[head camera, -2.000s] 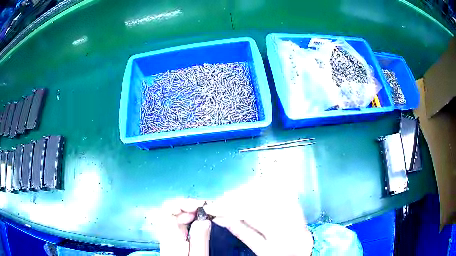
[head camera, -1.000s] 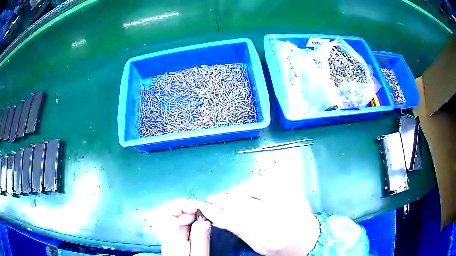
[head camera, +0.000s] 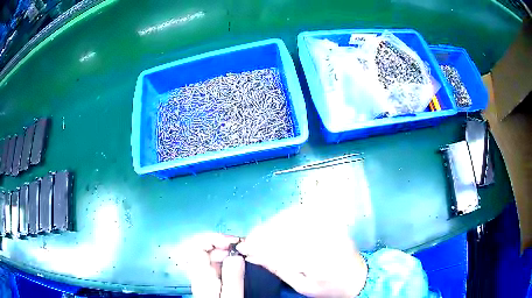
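Observation:
My left hand (head camera: 211, 265) and my right hand (head camera: 306, 253) meet at the bottom centre, both overexposed. A dark housing (head camera: 261, 281) lies between them, its lower part cut off by the frame edge. My left fingers grip its end. My right fingertips touch a tiny dark end fitting (head camera: 234, 250) there, mostly hidden by the fingers. Whether my right hand grips the fitting or only presses on it is too washed out to tell.
The large blue bin (head camera: 220, 159) holds silvery pins. The middle bin (head camera: 389, 123) holds a clear bag (head camera: 356, 87); a small bin (head camera: 475, 75) adjoins it. Tweezers (head camera: 319, 165) lie below. Housings stand left (head camera: 44, 201) and right (head camera: 464, 177), beside a carton (head camera: 510, 134).
The camera view has tilted slightly, so the bins appear shifted left and up. Both hands remain together at the housing's end, with the right fingertips slightly shifted.

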